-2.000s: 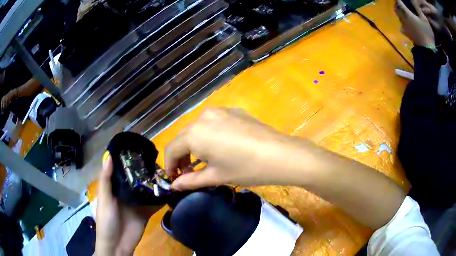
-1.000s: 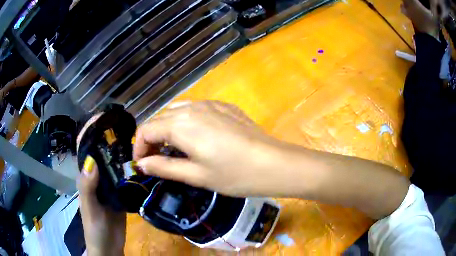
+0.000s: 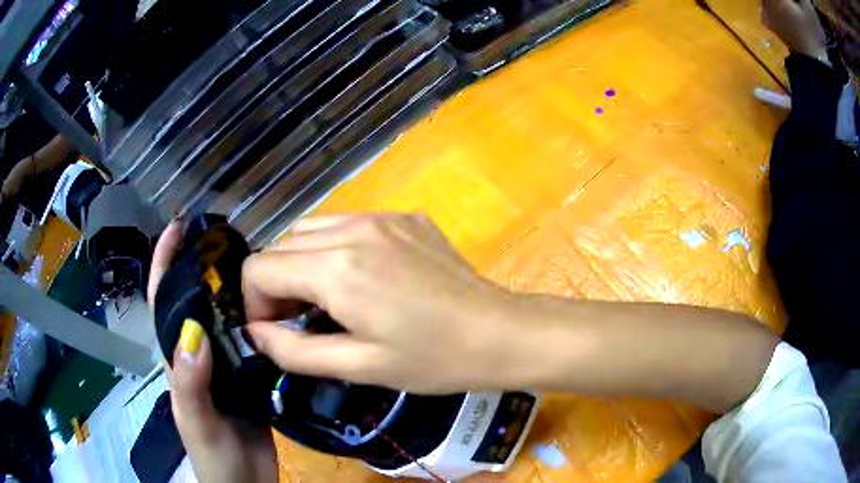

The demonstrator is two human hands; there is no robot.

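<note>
My left hand holds the black head shell at the lower left, its open side with the circuit board facing right. My right hand reaches into the shell, thumb and fingertips pinched at the board's edge by a small pale part. What the fingertips grip is too small and hidden to tell. Below my right hand lies the white body on its side, with a dark label panel and a black inner housing. Thin red wires cross the housing's mouth.
Stacked clear blister trays stand beyond the shell. A grey metal frame crosses the left. A flat black smartphone lies on a white sheet. Another person's dark sleeve is at the right. Small pale scraps lie on the yellow-orange bench.
Both hands and the shell have moved left, and the shell has turned. The white body has turned, so its label panel and the inner housing's open mouth now show.
</note>
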